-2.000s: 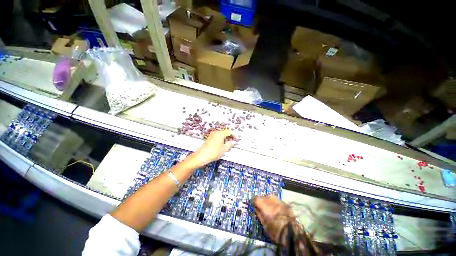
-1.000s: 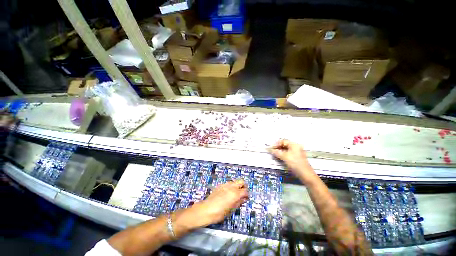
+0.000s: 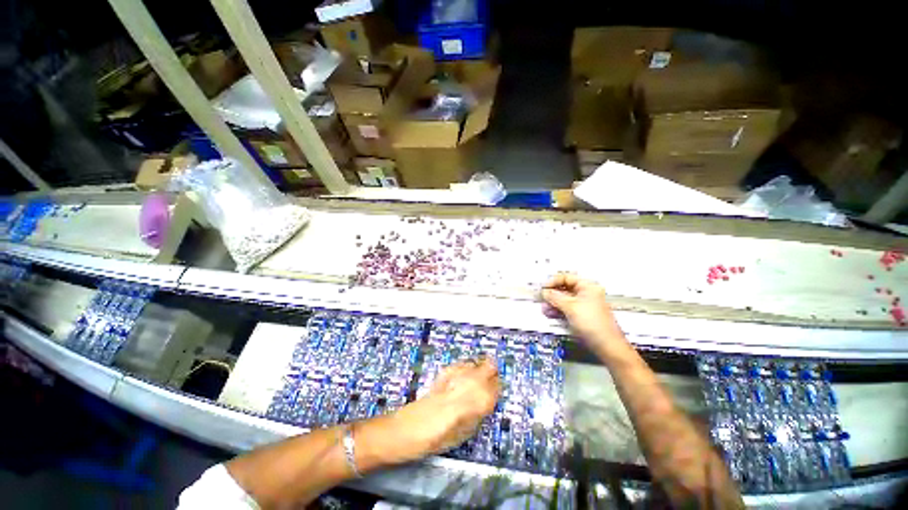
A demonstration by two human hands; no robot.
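Note:
Two circuit board panels, a left one (image 3: 343, 364) and a right one (image 3: 533, 398), lie side by side in the railed channel, dotted with blue parts. My left hand (image 3: 468, 393) is over the right panel, fingertips down and close together at its surface; whether they hold a part cannot be seen. My right hand (image 3: 575, 299) is over the shelf's front edge, thumb and finger together; any part between them is too small to tell. Dark red components (image 3: 393, 264) lie loose on the white shelf (image 3: 647, 274), left of my right hand.
A clear parts bag (image 3: 264, 234) and a pink-purple roll (image 3: 154, 221) stand left on the shelf. Bright red components (image 3: 724, 273) lie to the right, blue ones (image 3: 25, 217) far left. Another board panel (image 3: 772, 418) lies right in the channel. Cartons (image 3: 438, 149) are behind.
Since two seconds ago, my left hand has moved from the dark red pile to the right panel. My right hand has moved from the panel up to the shelf edge. Both barely moved in the last second.

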